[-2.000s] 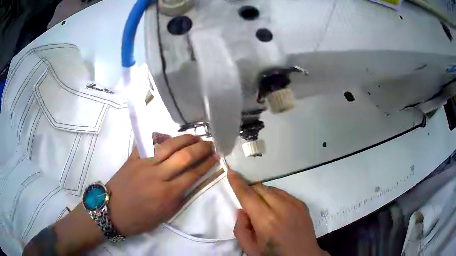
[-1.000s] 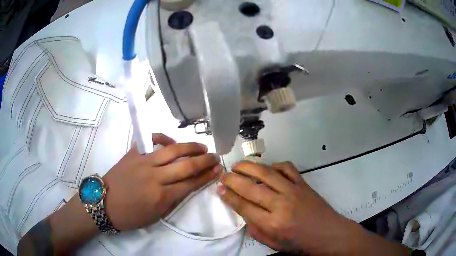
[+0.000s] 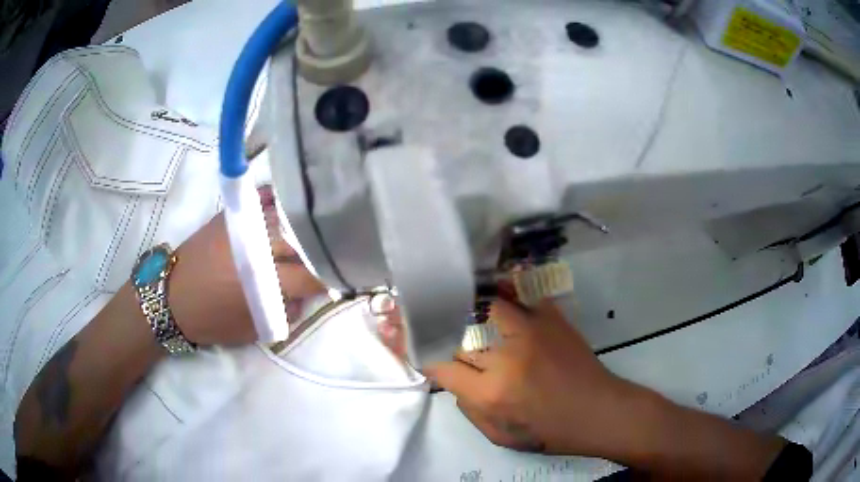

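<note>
The white trousers [image 3: 330, 424] lie under the machine head, with a curved edge and a thin brown strip, maybe a zip [image 3: 311, 325], in the opening. A patch pocket with double dark stitching [image 3: 123, 151] shows at the left. My left hand [image 3: 236, 282] lies on the cloth, partly behind the translucent nozzle [image 3: 259, 273]; its fingers reach under the head. My right hand [image 3: 519, 377] is at the ribbed tension knobs [image 3: 544, 281], its thumb side near the cloth edge. The pale lever guard [image 3: 424, 254] hides the needle and some fingertips.
The large off-white machine head [image 3: 424, 104] fills the upper middle. A blue tube [image 3: 240, 94] curves down its left side. Ruler markings run along the table's front edge [image 3: 660, 414]. White cloth [image 3: 825, 424] lies at the lower right. A yellow-labelled box [image 3: 754, 38] is at the top right.
The machine head shows lower in the view. My right hand has lifted from beside the left fingers to the tension knobs. My left hand is further up and left, uncovering more of the opening and strip.
</note>
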